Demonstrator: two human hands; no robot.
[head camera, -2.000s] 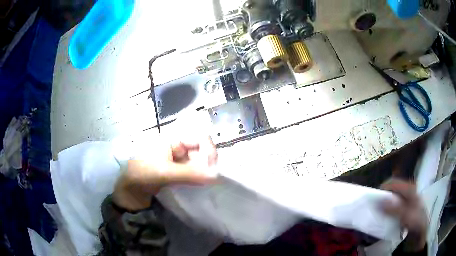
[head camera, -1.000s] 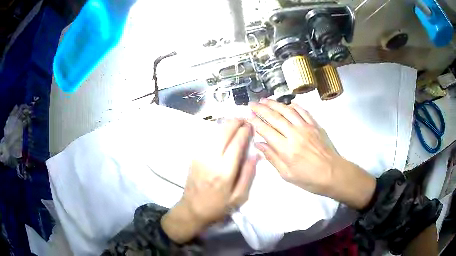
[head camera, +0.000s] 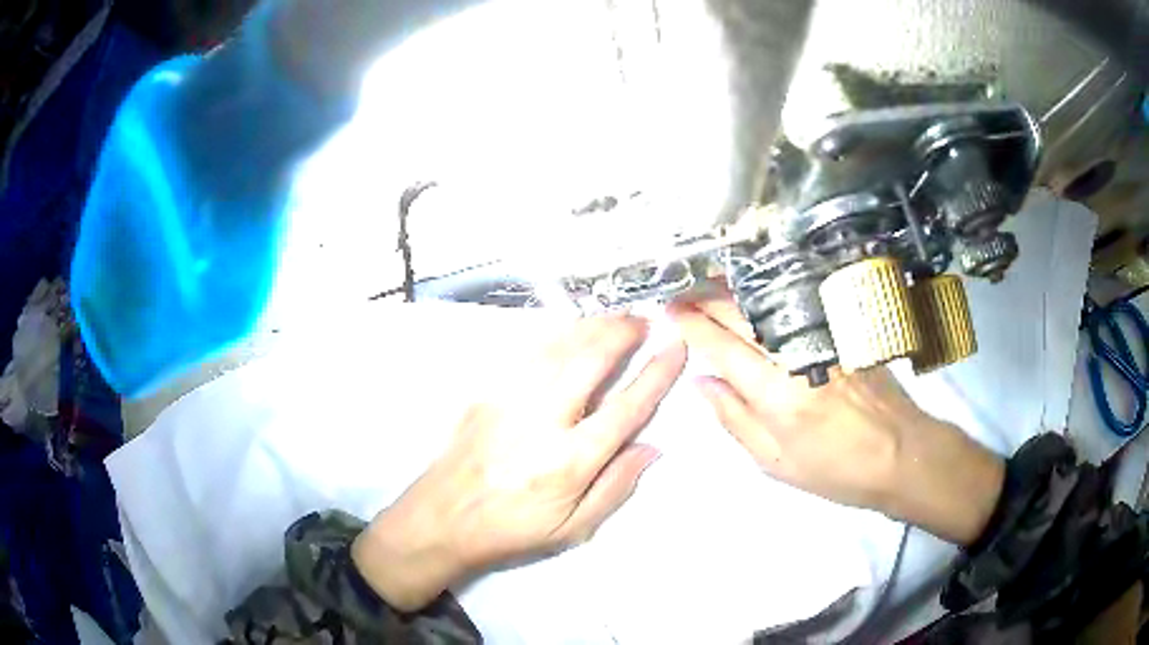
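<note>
White fabric (head camera: 290, 441) lies spread over the table under both hands and reaches right, behind the brass rollers. My left hand (head camera: 529, 466) lies on it with fingertips at the presser foot area (head camera: 655, 280). My right hand (head camera: 819, 422) lies just right of it, fingertips by the needle area, partly behind the dark puller assembly (head camera: 806, 302). Both hands look flat on the cloth; glare hides whether fingers pinch it. Two brass ribbed rollers (head camera: 869, 315) hang above my right hand. The needle itself is lost in glare.
A blue lamp head (head camera: 189, 227) fills the upper left. Blue-handled scissors (head camera: 1116, 365) lie at the right edge. A thin dark bent guide (head camera: 406, 233) stands left of the needle area. A crumpled white heap (head camera: 38, 365) lies at far left near something blue.
Over two seconds, both hands bring the fabric onto the plate and under the machine area. Since one second ago, the view has moved closer; lamp and rollers look larger, and both hands remain on the cloth.
</note>
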